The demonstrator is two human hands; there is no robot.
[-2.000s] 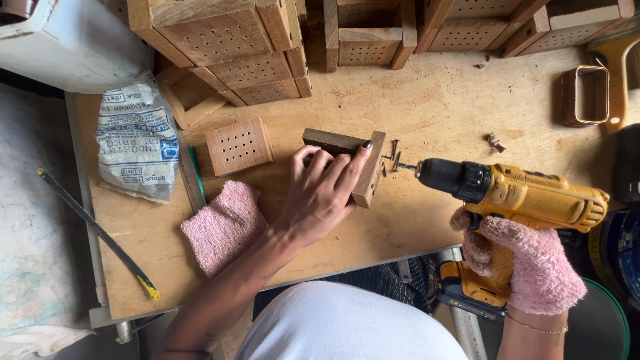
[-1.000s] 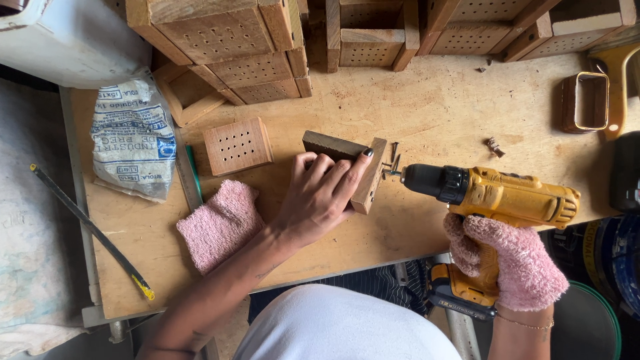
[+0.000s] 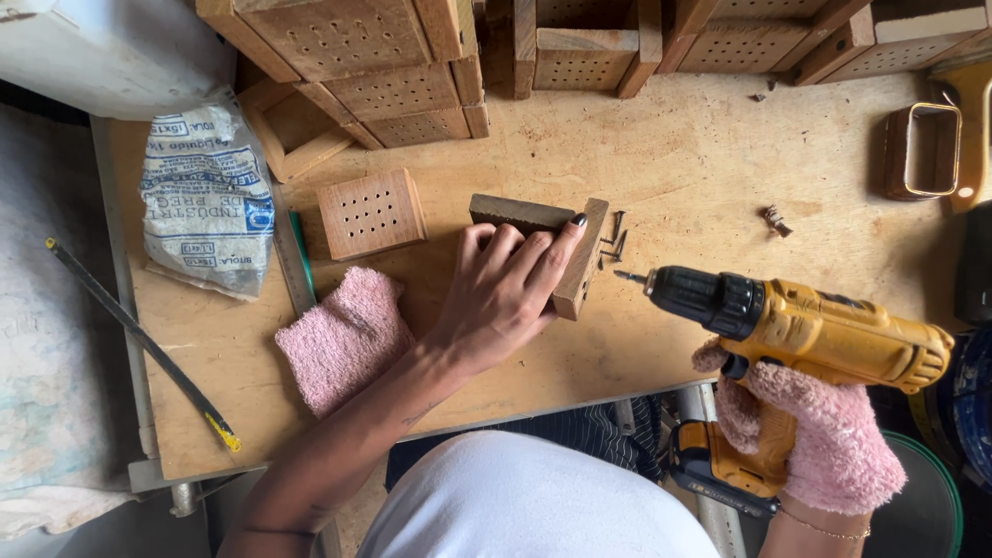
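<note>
My left hand [image 3: 511, 287] is closed on two wooden boards [image 3: 580, 263] that meet at a corner, a dark-nailed finger lying on the end board. Right of that board several screws [image 3: 618, 236] lie on the table. Wrapped in pink fuzzy cloth, my right hand [image 3: 814, 434] grips a yellow and black cordless drill [image 3: 821, 325]. Its bit points left, a short way from the end board and not touching it. A drilled wooden block [image 3: 372, 213] and a pink cloth [image 3: 345, 341] lie left of my left hand.
Stacked wooden boxes with drilled panels [image 3: 403, 93] line the back. A plastic bag with printing [image 3: 205, 201], a ruler [image 3: 291, 263] and a thin black strip [image 3: 139, 333] are at the left. At the right are wood shavings [image 3: 775, 221] and a small rectangular container [image 3: 922, 151].
Compared with one second ago, the drill in my right hand has moved away from the end board and its bit tilts more up and left. My left hand stays on the boards.
</note>
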